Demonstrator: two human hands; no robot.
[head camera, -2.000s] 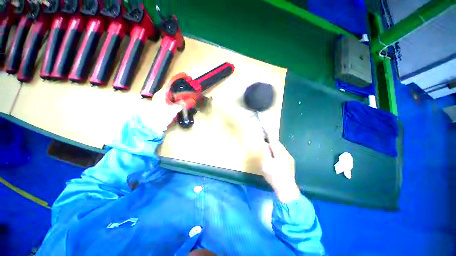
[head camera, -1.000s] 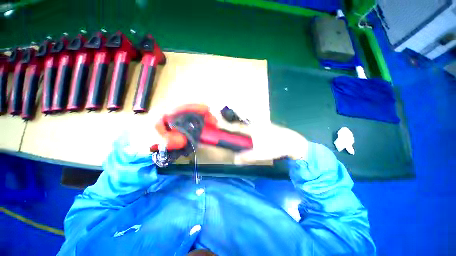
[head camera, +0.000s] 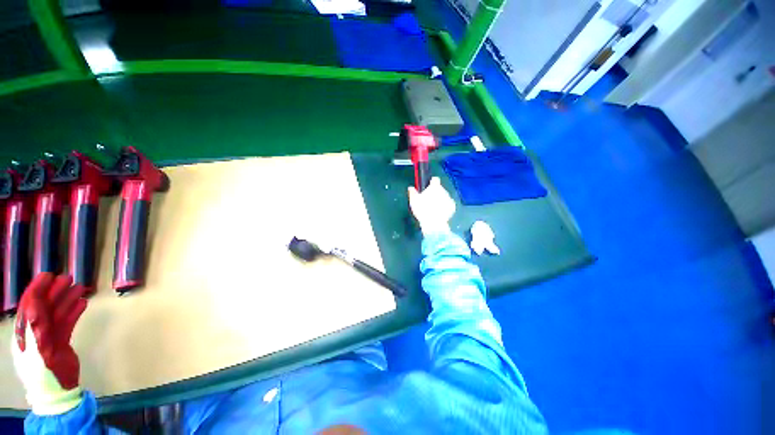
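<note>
My right hand (head camera: 433, 206) is stretched out over the green mat at the right. It holds a red-and-black power tool (head camera: 419, 153) by the lower end of its grip, with the red head pointing away from me. My left hand (head camera: 53, 331), in a white glove with red palm, is at the far left over the cardboard, just in front of the tool row. Its fingers are apart and it seems to hold nothing. The mallet (head camera: 347, 262) lies on the cardboard, its dark head to the left and its black grip reaching over the green mat.
Several red-and-black tools (head camera: 134, 223) stand in a row at the left of the cardboard sheet (head camera: 246, 255). A grey block (head camera: 432, 107), dark blue cloth (head camera: 494, 176) and white crumpled rag (head camera: 483, 239) lie at the right. A green post (head camera: 476, 38) rises behind them.
The tool has moved from in front of my body to the far right in my right hand. My left hand has let go of it and moved left. The view has turned right.
</note>
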